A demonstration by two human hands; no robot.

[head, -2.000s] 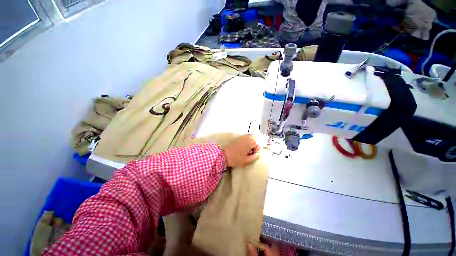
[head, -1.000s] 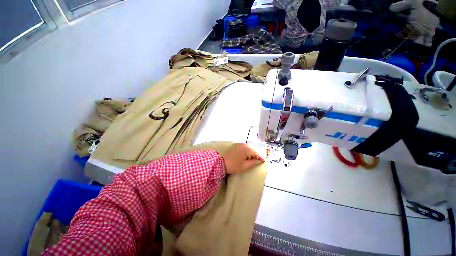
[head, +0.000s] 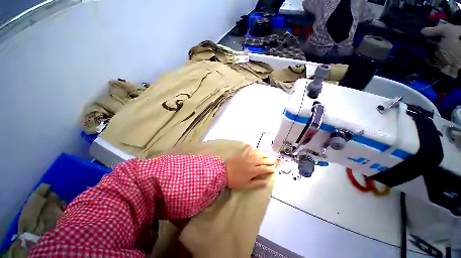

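Note:
A plain khaki panel lies on the table left of the needle and hangs over the front edge. My left hand lies flat on it with the fingers slightly spread, fingertips at its right edge near the presser foot. The hand presses the cloth and does not grasp it. The sewing machine head is white with a blue stripe and black band. My right hand is not in view.
A pile of khaki panels with dark motifs lies left of the machine. Scissors lie behind the needle area, dark snips at the lower right. Khaki bundles and a blue bin are at left. A person is behind.
My left hand has opened from a pinch near the needle to lie flatter on the cloth. My right hand, seen at the bottom edge two seconds ago, is out of view. The camera view has tilted.

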